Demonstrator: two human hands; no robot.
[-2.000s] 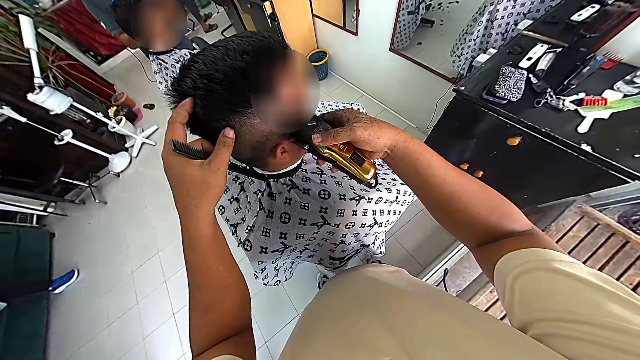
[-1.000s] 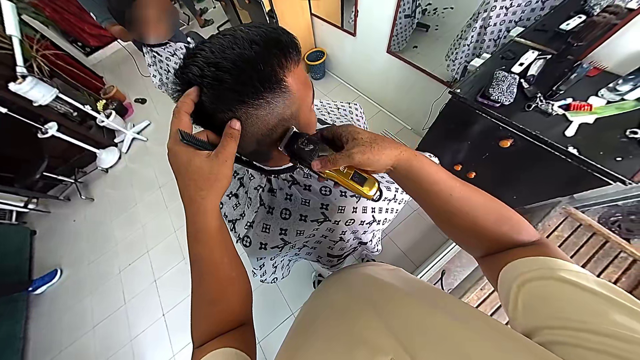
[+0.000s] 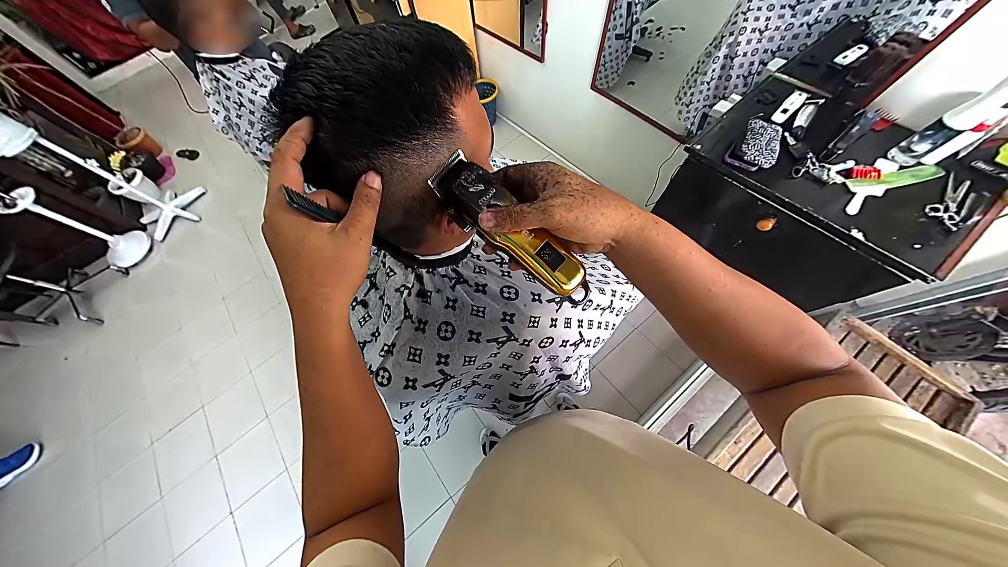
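My right hand grips a black and gold cordless hair clipper; its metal blade lies against the short hair on the side of the seated person's head. Bits of cut hair cover my right fingers. With thumb and fingertips my left hand touches the back and side of that head. A black comb is tucked between the left thumb and fingers. The person wears a white patterned barber cape with a dark neck band. The clipper partly hides the ear.
At the right, a black counter holds scissors, a green comb, clippers and a bottle, below a framed mirror. Another caped person sits upper left. White stands are at the left; a blue shoe is lower left.
Over the two seconds the clipper has gone from around the ear up onto the side of the head above it. The seated person's face has turned further away. My left hand still holds the comb.
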